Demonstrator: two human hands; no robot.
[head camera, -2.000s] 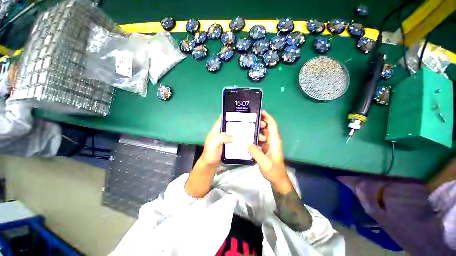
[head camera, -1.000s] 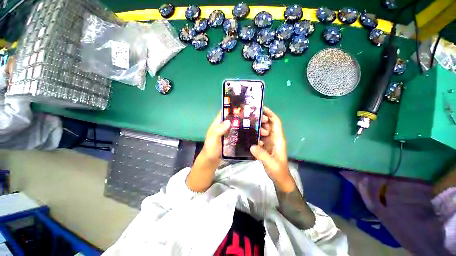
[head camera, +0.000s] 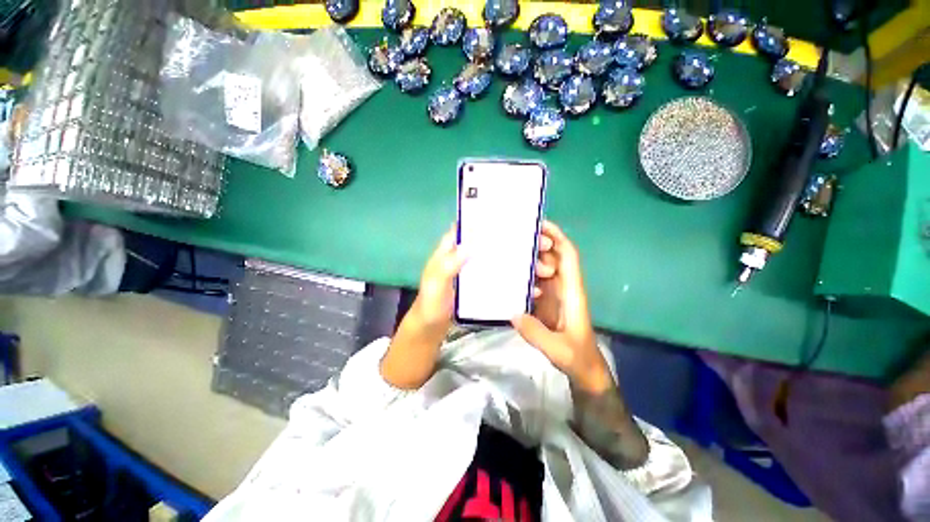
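Note:
A smartphone (head camera: 500, 242) with a nearly all-white lit screen is held upright over the bench's front edge. My left hand (head camera: 436, 293) holds its left side. My right hand (head camera: 563, 303) holds its right side and lower corner, with the thumb by the bottom edge. Both hands are bare. Some fingers are hidden behind the phone. Beyond it, round circuit board units (head camera: 523, 98) lie in a cluster on the green mat. One separate unit (head camera: 333, 168) lies to the left.
An electric screwdriver (head camera: 785, 184) lies right of a round screw dish (head camera: 694, 149). A teal box (head camera: 885, 240) stands at the far right. Clear plastic bags (head camera: 229, 102) and stacked blister trays (head camera: 97, 122) are at the left. Another person's purple sleeve (head camera: 806, 423) is at lower right.
The phone screen went from a lock screen to an icon screen to nearly plain white. The view has shifted slightly, moving the bench items at the right outward. Both hands still hold the phone.

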